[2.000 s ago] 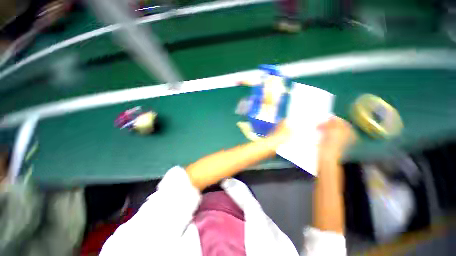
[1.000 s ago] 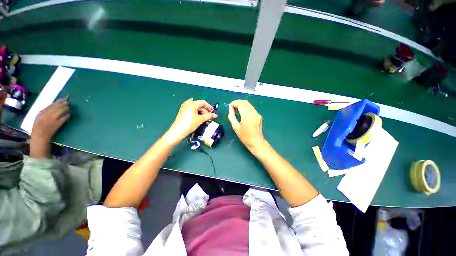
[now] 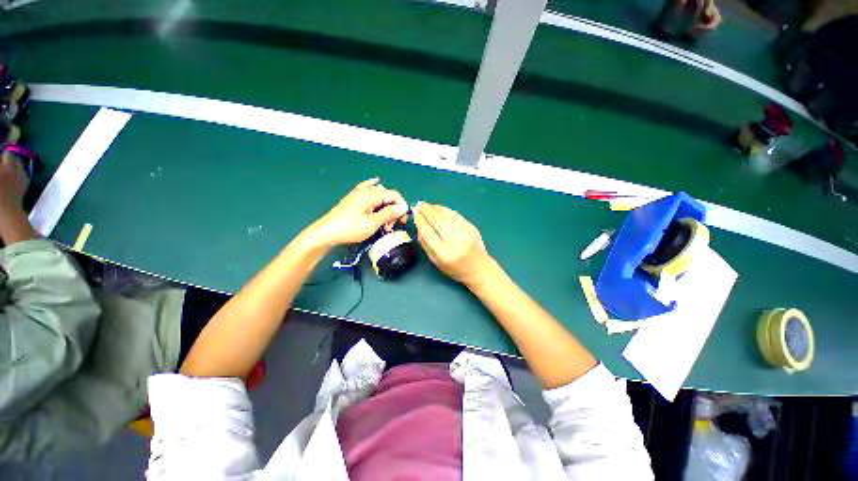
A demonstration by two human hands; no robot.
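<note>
The motor assembly lies on the green bench in front of me, its round black end towards the right and a tan band around its body. A white lead and a thin black lead trail from its left side towards the bench's front edge. My left hand is at the top of the unit, fingertips pinched on something small there, likely a lead. My right hand is just right of it, fingertips pinched close to my left fingertips. What the right fingertips hold is too small to tell.
A blue tape dispenser stands at right over a white sheet, with spare tape rolls further right. A small white pointed item and a red-handled tool lie near it. A grey post rises behind. Another person's sleeve is at left.
The blurred reach to the dispenser has ended, and both hands are at the unit. Since a second ago my right fingertips have come closer to my left, and the person at left has moved their hand away left.
</note>
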